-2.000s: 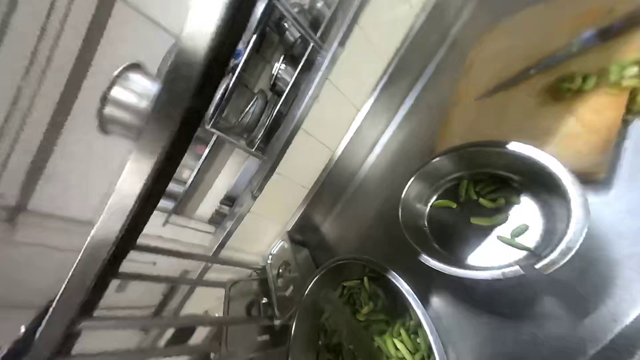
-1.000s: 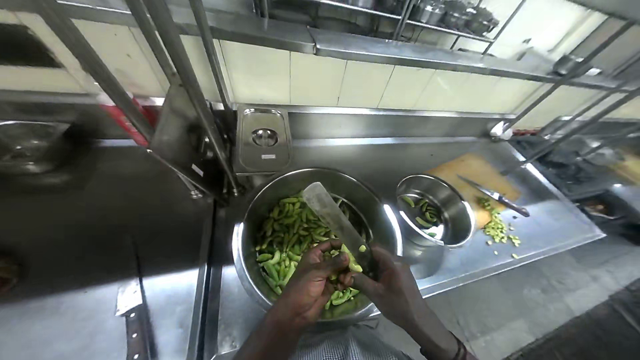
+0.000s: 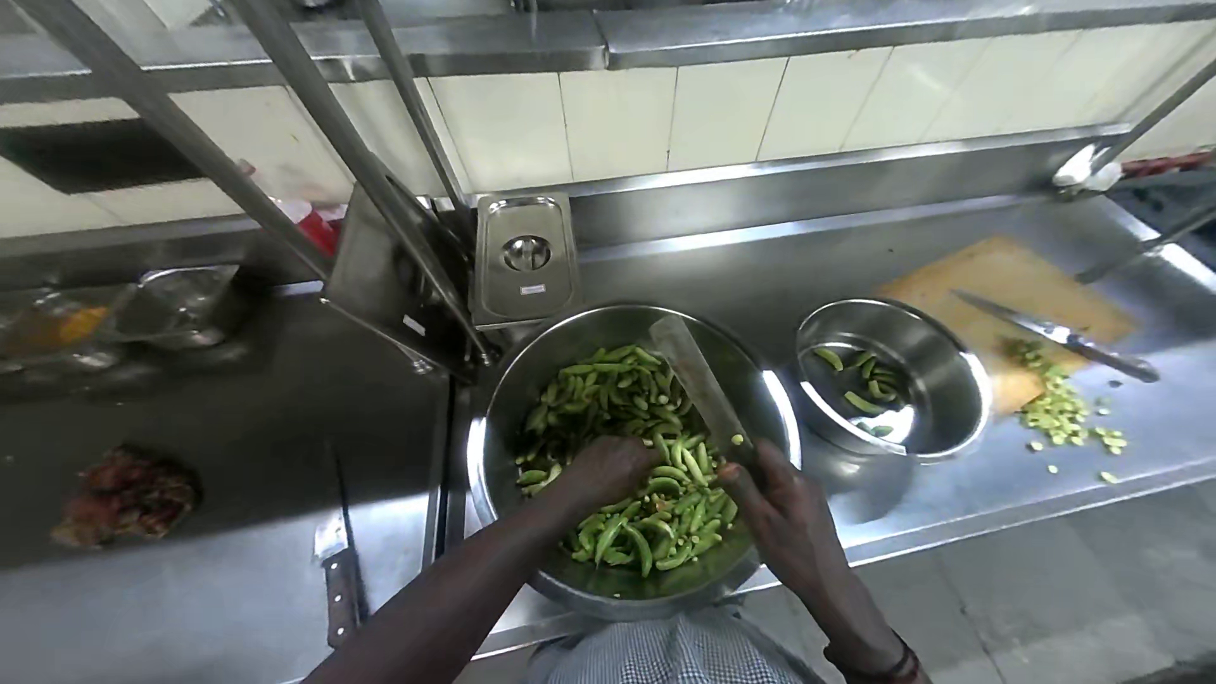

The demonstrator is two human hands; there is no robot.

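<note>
A large round steel bowl (image 3: 779,408) holds many green pods, perhaps beans or small gourds (image 3: 684,546). My left hand (image 3: 616,472) reaches down into the pods, fingers bent and partly hidden, so I cannot tell whether it grips one. Above the bowl's right side, my right hand (image 3: 777,508) is closed on the handle of a wide-bladed knife (image 3: 703,380), its blade pointing up and left over the pods. A small pale green piece sticks to the blade near the handle. To the right, a smaller steel bowl (image 3: 940,380) holds some green pods.
A cutting board (image 3: 997,271) with a second knife (image 3: 1054,332) lies at right, near chopped green bits (image 3: 1054,413). Behind the big bowl sits a lidded steel container (image 3: 525,271). Rack bars (image 3: 351,142) slant down at left. A dark-handled knife (image 3: 340,579) lies on the left counter.
My left hand has gone from beside the knife, where both hands were close together, down into the pods. The knife stays in my right hand. The view has swung strongly since the oldest frame.
</note>
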